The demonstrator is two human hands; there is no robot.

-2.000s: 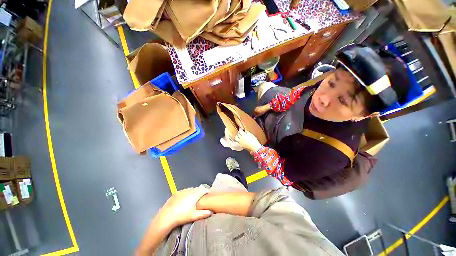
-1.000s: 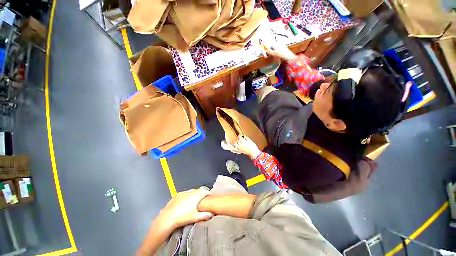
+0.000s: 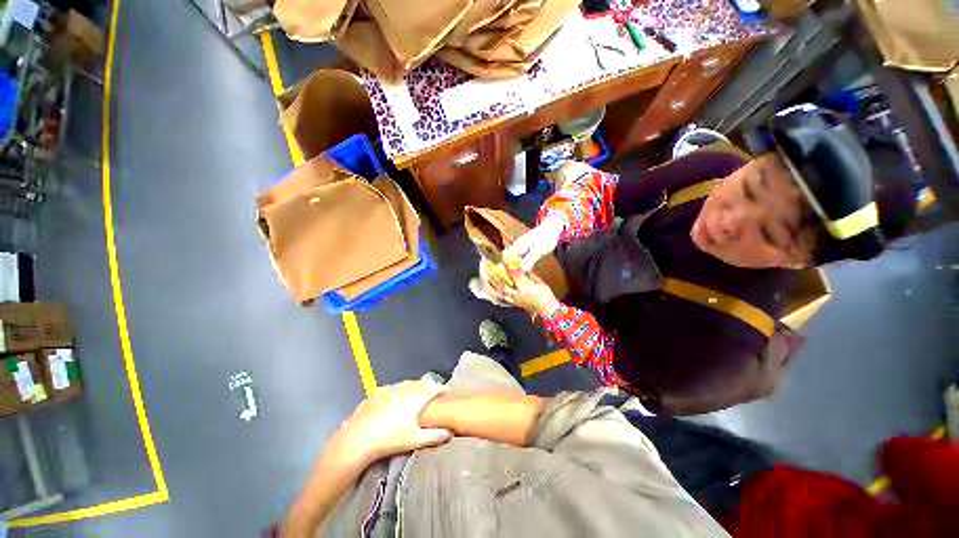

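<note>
My left hand [image 3: 387, 422] lies over my right wrist in front of my grey-beige shirt, low in the view. My right forearm [image 3: 484, 417] comes in from the right; my right hand is hidden under the left. Neither hand shows a work object. In front, a seated person in a cap holds a brown bag body [image 3: 492, 228] and a small yellow tool [image 3: 507, 271] against it. More brown bag bodies [image 3: 334, 233] lie on a blue crate [image 3: 387, 282].
A patterned bench [image 3: 415, 118] bears a heap of brown pieces [image 3: 421, 32] and small tools. An open brown carton [image 3: 328, 118] stands beside it. Cartons [image 3: 32, 357] stand at the left. Someone in red [image 3: 831, 504] shows at the lower right. Yellow lines [image 3: 124, 347] mark the floor.
The seated person's far hand has come back from the bench to the bag body, with the yellow tool now showing. Their head has turned. A red-clothed figure has entered lower right. My hands stay clasped.
</note>
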